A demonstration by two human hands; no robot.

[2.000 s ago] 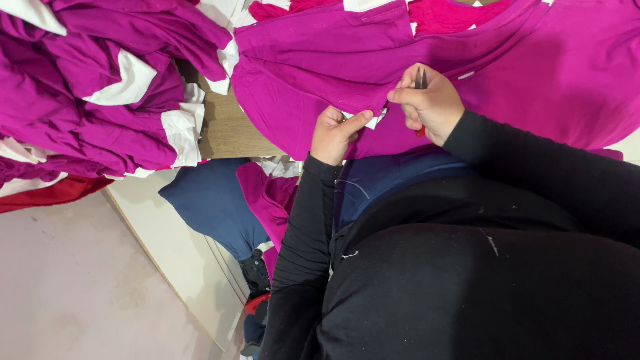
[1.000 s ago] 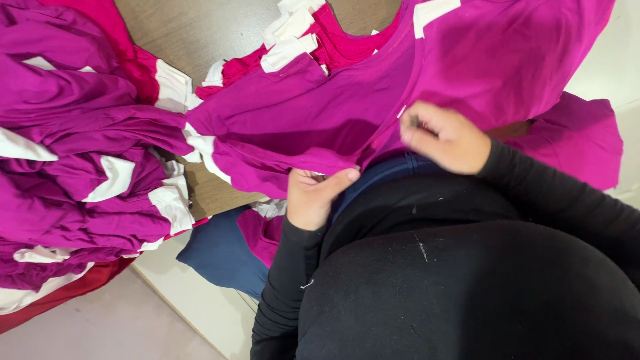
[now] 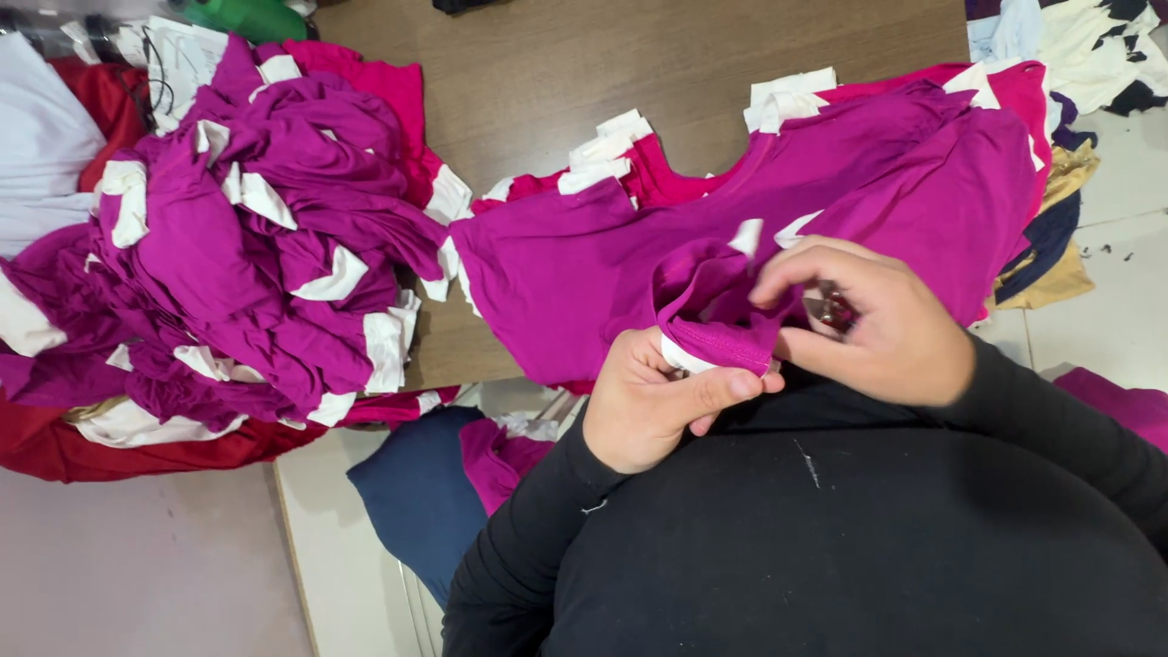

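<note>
A magenta fabric garment (image 3: 566, 274) with white edge pieces lies over the table's near edge. My left hand (image 3: 671, 392) pinches a seamed edge of it between thumb and fingers, where a white strip (image 3: 683, 356) shows beneath the seam. Close by on the right, my right hand (image 3: 862, 319) is curled around a small metal tool (image 3: 829, 308), partly hidden in the palm; it looks like thread snips. The fingertips of that hand are at the fabric fold. Under the magenta garment lies a red-pink one (image 3: 662, 164), also with white pieces.
A large heap of magenta garments (image 3: 219, 265) covers the left of the wooden table (image 3: 566, 64). A green thread cone (image 3: 239, 16) stands at the back left. Cloth scraps (image 3: 1049, 246) lie on the tiled floor at the right, and dark blue fabric (image 3: 415, 497) hangs below the table.
The garment now lies more bunched at my left hand, with a seamed edge folded up. My right hand has come back close to my left. The view has shifted and shows more of the table.
</note>
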